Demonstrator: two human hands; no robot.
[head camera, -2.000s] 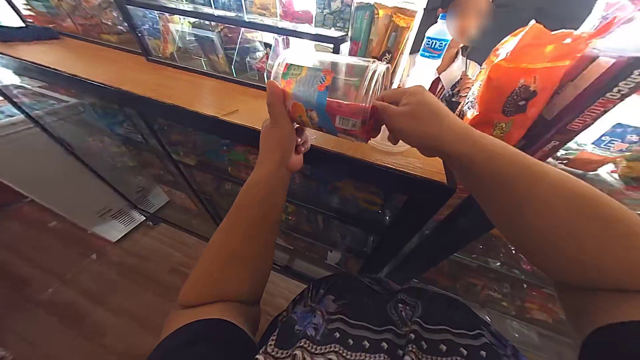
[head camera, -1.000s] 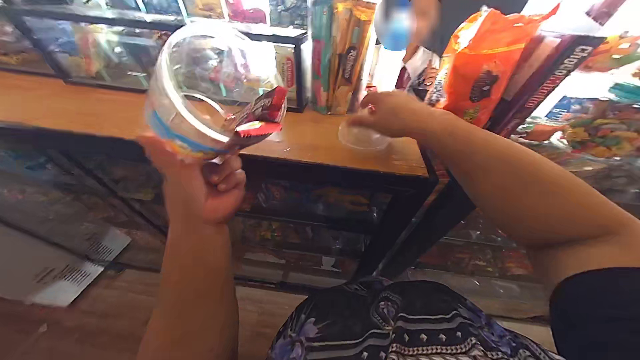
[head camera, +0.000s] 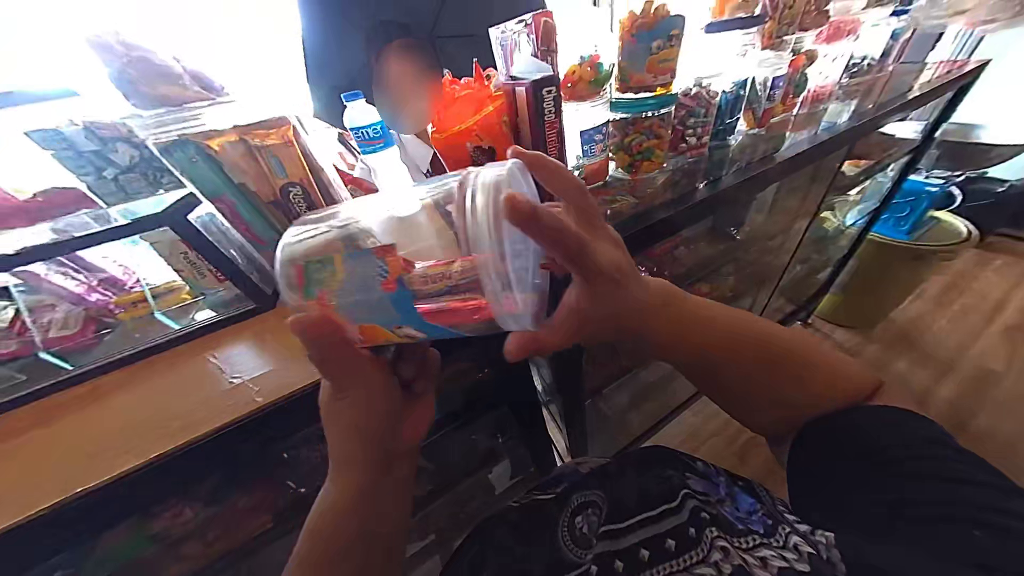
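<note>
A clear plastic jar (head camera: 376, 256) with a colourful label lies tilted on its side in the air, above the counter's front edge. Red wrapped snack packets (head camera: 452, 292) show inside it near the mouth. My left hand (head camera: 368, 368) grips the jar from below at its base end. The translucent plastic lid (head camera: 512, 244) is on the jar's mouth at the right; whether it is screwed tight I cannot tell. My right hand (head camera: 572, 256) holds the lid, its fingers spread around the rim.
Behind the jar stand a water bottle (head camera: 370, 132), an orange bag (head camera: 474, 120) and a chocolate snack box (head camera: 538, 120). Candy jars (head camera: 640, 140) line the glass case at right. A wooden counter (head camera: 160, 400) runs along the left, beside a glass display box (head camera: 136, 288). A person is behind the counter.
One second ago the jar was open in my left hand while my right hand was at the lid on the counter. Now the lid is on the jar. The view has swung right.
</note>
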